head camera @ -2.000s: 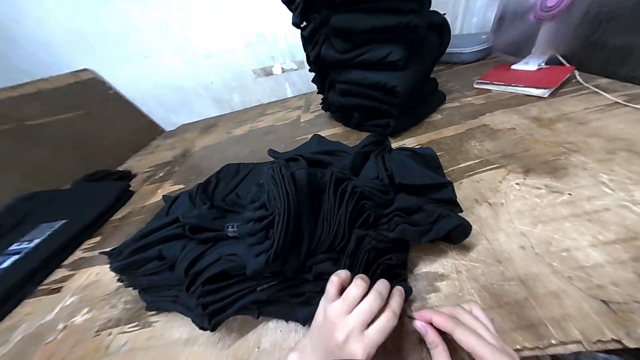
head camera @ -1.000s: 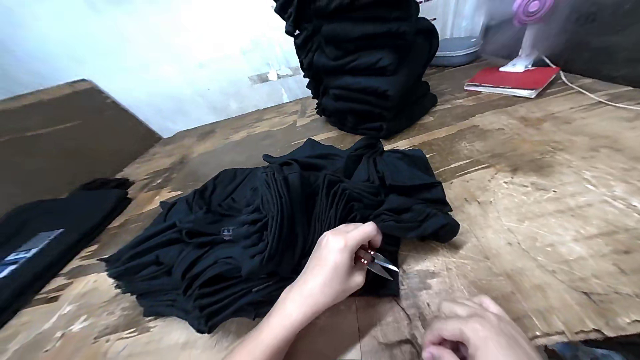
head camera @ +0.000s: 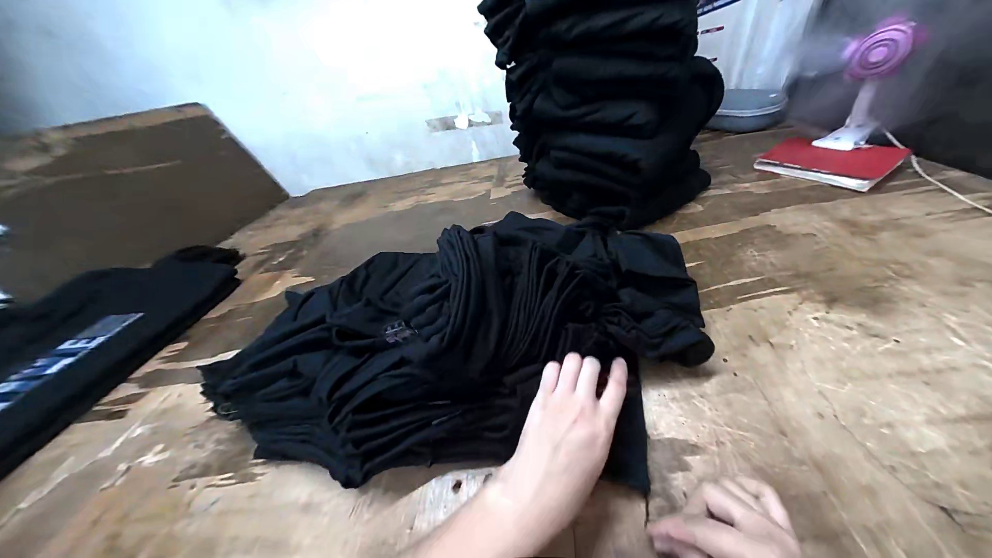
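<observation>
A bunched pile of black garments [head camera: 465,333] lies on the wooden table, its many layers folded over one another. My left hand [head camera: 573,418] rests palm down on the pile's near right part. A small dark red bit of the thread snips [head camera: 603,384] shows between its fingers; the blades are hidden. Just right of the pile's near corner, my right hand [head camera: 728,519] is low over the table with fingers curled and thumb against them. A thin dark line runs from the cloth corner to its thumb; whether it is a thread I cannot tell.
A tall stack of folded black garments [head camera: 612,108] stands behind the pile. Printed black garments [head camera: 101,325] lie at left, by a brown board [head camera: 139,186]. At back right are a grey case [head camera: 748,110] and a pink fan [head camera: 880,50] on a red book [head camera: 837,161], with a pale cord.
One second ago the snips' blades showed in my raised left hand; now that hand is palm down on the cloth with the blades out of sight. My right hand stays near the cloth corner.
</observation>
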